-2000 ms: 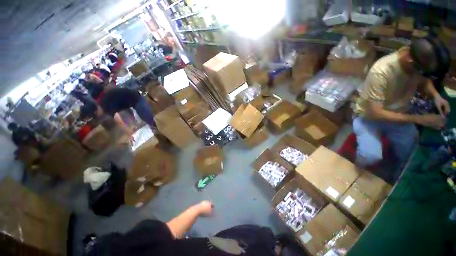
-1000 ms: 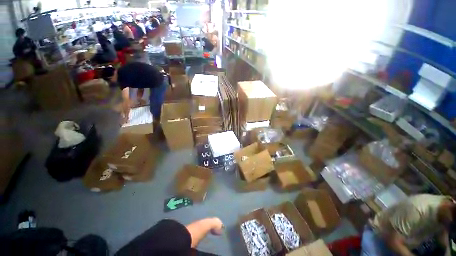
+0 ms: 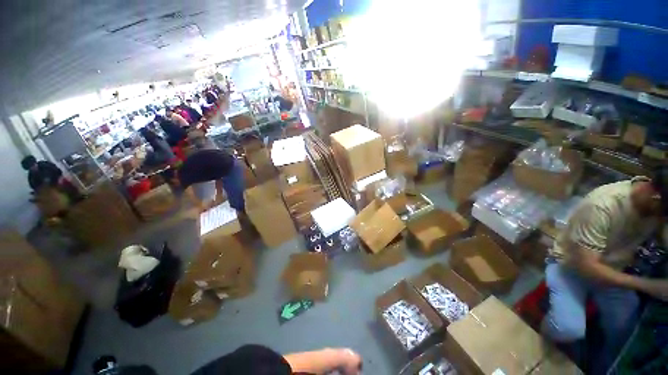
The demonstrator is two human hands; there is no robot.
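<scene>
My left hand is small and blurred at the bottom edge, at the end of a bare forearm below a black sleeve. Its fingers are partly cut off, and I cannot tell whether it holds anything. My right hand is out of the picture. To the right of my left hand, an open brown carton on the floor holds many small white pieces. A second open carton beside it also holds white pieces. A third with similar pieces is cut off by the bottom edge.
A closed carton stands right of the filled ones. A person in a light shirt sits at the right by a green bench. Open cartons and a black bag stand on the grey floor. Another person in dark clothes bends over behind.
The view has swung and tilted. The green bench top at the right has mostly left the picture. My left hand now appears lower and further right. The seated person's arm still reaches to the bench.
</scene>
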